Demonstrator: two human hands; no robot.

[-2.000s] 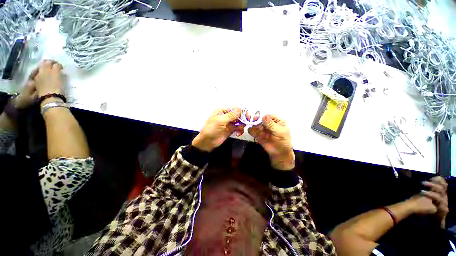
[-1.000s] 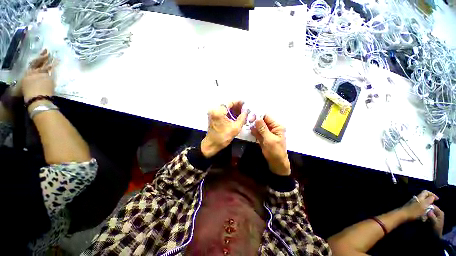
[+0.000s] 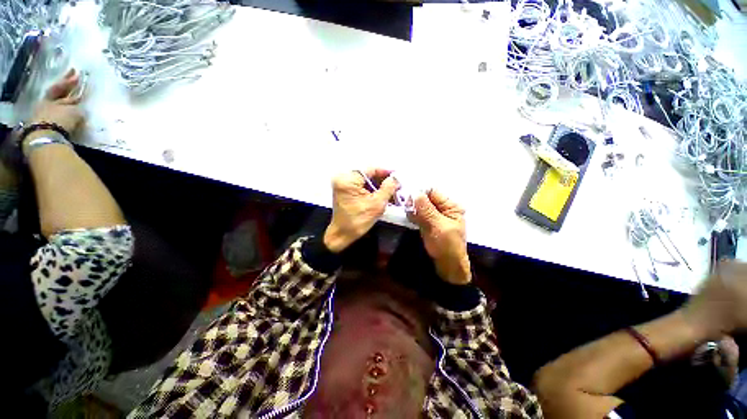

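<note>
A white cable [image 3: 401,199] is held between my two bare hands, just over the near edge of the bench. It is partly looped, and a short length stands out above my left fingers. My left hand [image 3: 356,209] pinches it from the left. My right hand [image 3: 443,232] pinches it from the right, the fingertips close to the left ones. The fingers hide most of the cable, and its ends cannot be made out.
A white bench [image 3: 270,106] bears straight cables [image 3: 160,45] at the far left and coiled cables [image 3: 573,49] at the far right. A dark and yellow device [image 3: 547,195] and loose cables [image 3: 655,236] lie right. A neighbour's arm [image 3: 78,192] is left, another [image 3: 627,356] right.
My hands have parted a little since the first frame and the ring between them looks less round. A small dark bit has appeared on the bench ahead. Both neighbours' hands have moved.
</note>
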